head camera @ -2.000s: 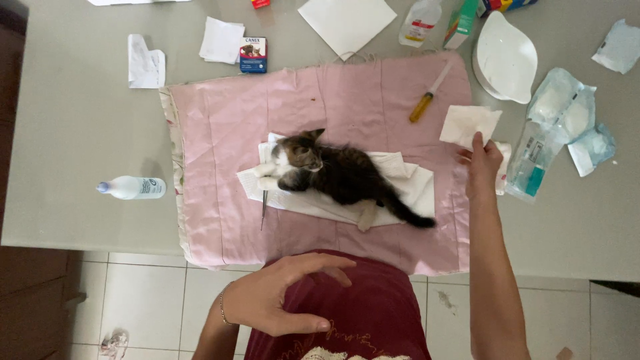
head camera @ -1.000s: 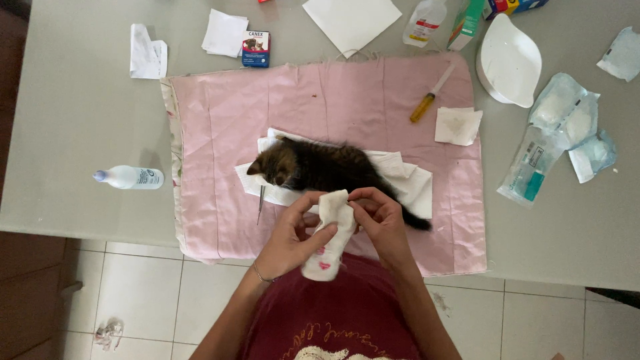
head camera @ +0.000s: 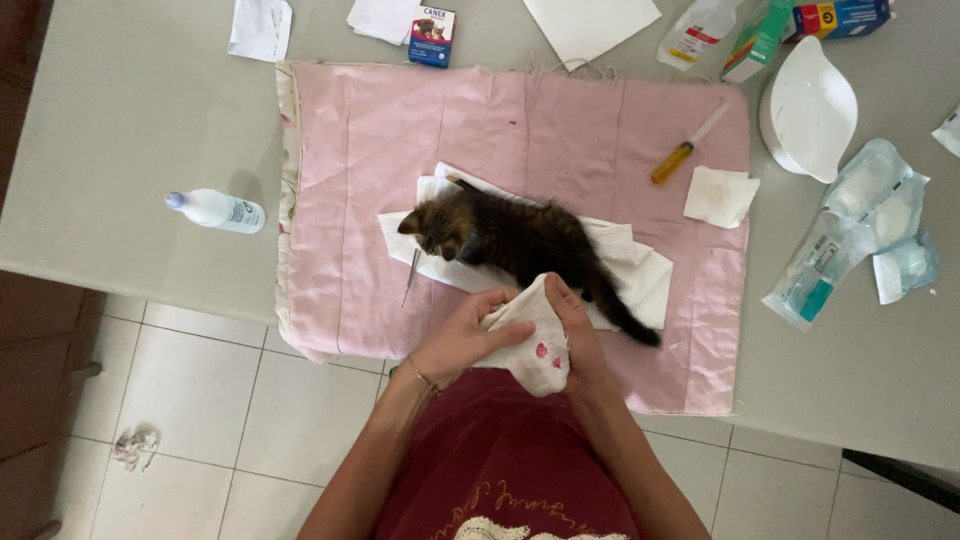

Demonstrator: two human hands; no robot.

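Note:
My left hand (head camera: 469, 334) and my right hand (head camera: 581, 330) hold a white cloth (head camera: 536, 337) with small red marks between them, just in front of my shirt. Behind it a tabby kitten (head camera: 517, 229) lies on folded white cloths (head camera: 649, 281), its head to the left and its tail toward the lower right. A thin metal instrument (head camera: 411, 277) rests by its head, its upper end hidden. The cloths lie on a pink quilted blanket (head camera: 375, 165). A syringe with amber liquid (head camera: 673, 161) lies to the right, above a stained gauze square (head camera: 720, 196).
On the table (head camera: 112, 135) a white bottle (head camera: 217, 211) lies at left. A small medicine box (head camera: 432, 36), papers (head camera: 259, 30) and a clear bottle (head camera: 697, 34) are along the far side. A white bowl (head camera: 808, 109) and opened plastic packets (head camera: 832, 247) are at right.
My right hand has put the gauze square down on the blanket and come to the middle. Both hands now hold the white cloth. The kitten's head has turned downward.

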